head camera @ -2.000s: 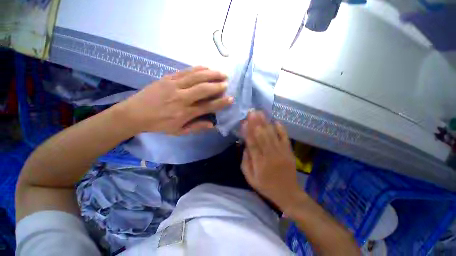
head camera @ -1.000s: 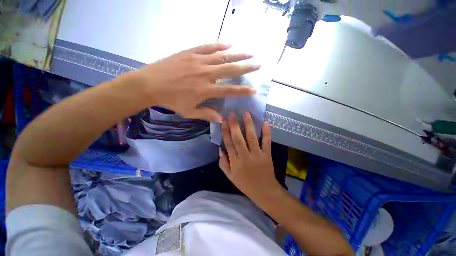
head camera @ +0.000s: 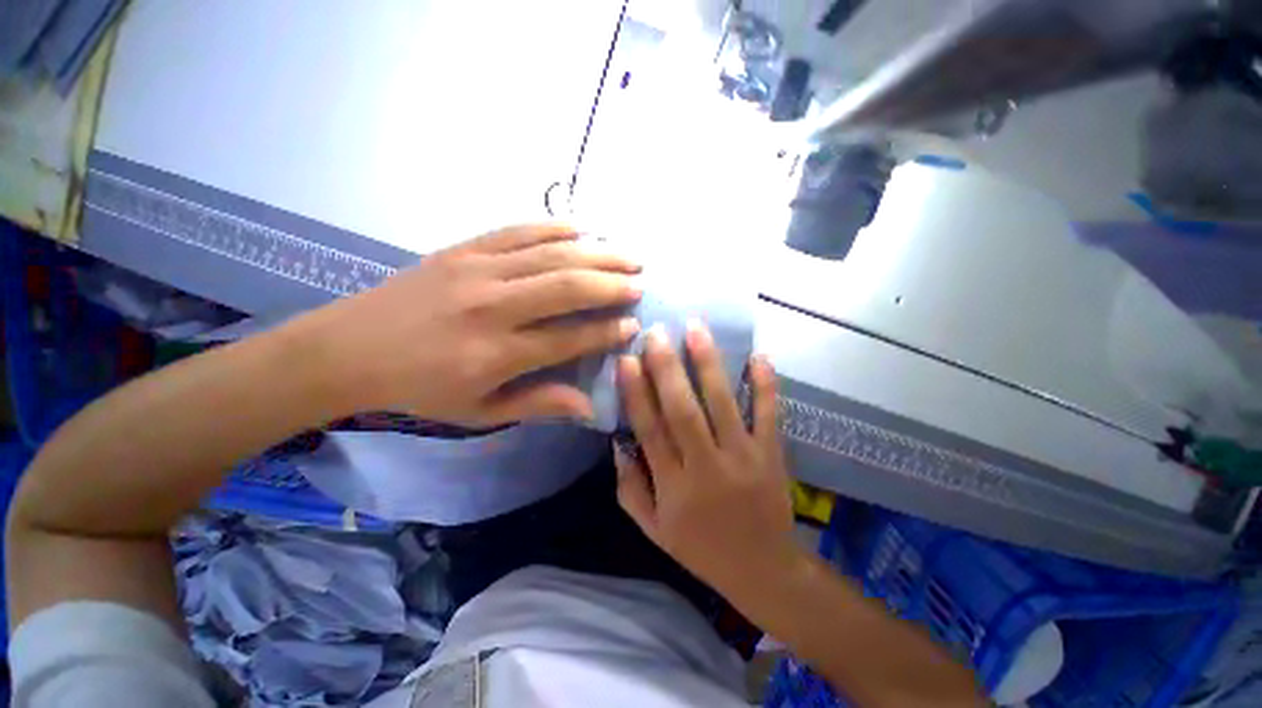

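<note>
A light grey-blue cloth piece (head camera: 692, 297) lies over the front edge of the white machine table (head camera: 346, 97). My left hand (head camera: 485, 325) lies flat on its left side, fingers pointing right. My right hand (head camera: 706, 443) rests on its near part, fingers spread and pointing away from me. Both hands press on the cloth without gripping it. The needle area (head camera: 754, 62) and a dark grey cylindrical part (head camera: 837, 201) are beyond the fingertips. A curved stack of grey-blue pieces (head camera: 443, 474) hangs at the table edge below my left forearm.
The machine head (head camera: 1024, 69) reaches in from the upper right. A ruler (head camera: 249, 238) runs along the front edge. A green-handled tool (head camera: 1225, 461) is at the right end. A blue basket (head camera: 1010, 588) stands lower right, crumpled grey pieces (head camera: 298, 595) lie lower left. Cloth pieces (head camera: 42, 42) are upper left.
The pleated cloth from two seconds ago now lies flatter under both hands. My left hand's spread fingers have drawn closer together. The view has shifted, and more of the machine head shows.
</note>
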